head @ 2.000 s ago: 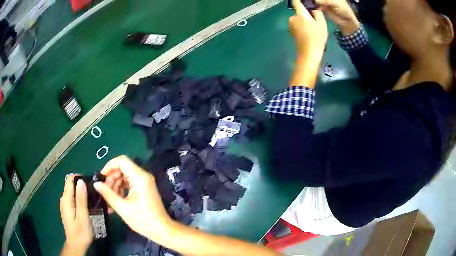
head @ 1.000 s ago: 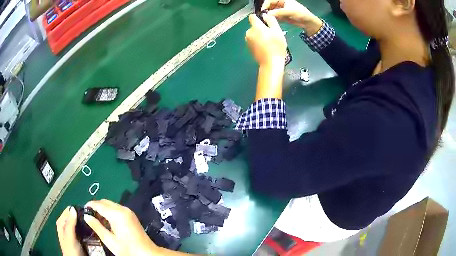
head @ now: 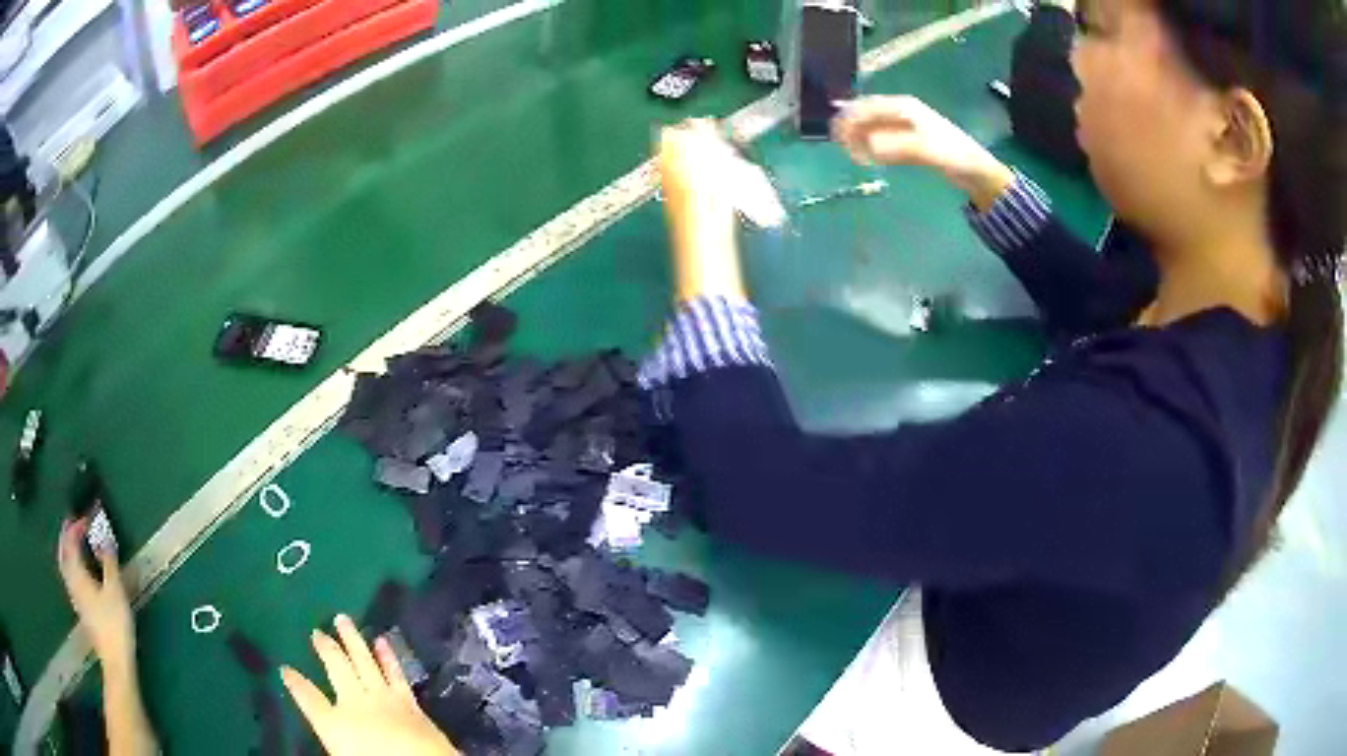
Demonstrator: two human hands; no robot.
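Observation:
A black keypad phone (head: 95, 516) with a pale key block lies on the green belt at the left. My left hand (head: 101, 598) has its fingers and thumb around the phone's lower end. My right hand (head: 365, 697), cut off by the bottom edge, is spread at the left side of a heap of small black plastic pieces (head: 569, 406). A piece is close to its fingertips; I see none held. Silvery patches (head: 632, 502) show in the heap.
Other keypad phones (head: 271, 341) lie along the belt. A pale rail (head: 429, 318) separates belt and tabletop. White rings (head: 294, 557) lie near it. A red tray (head: 303, 59) is beyond. At right, a co-worker's sleeves (head: 827, 473) reach over the table near a large dark smartphone (head: 827, 71).
My hands have parted from the phone they held together. My left hand has moved up-left to the belt; my right hand has opened. The co-worker's hands have moved apart.

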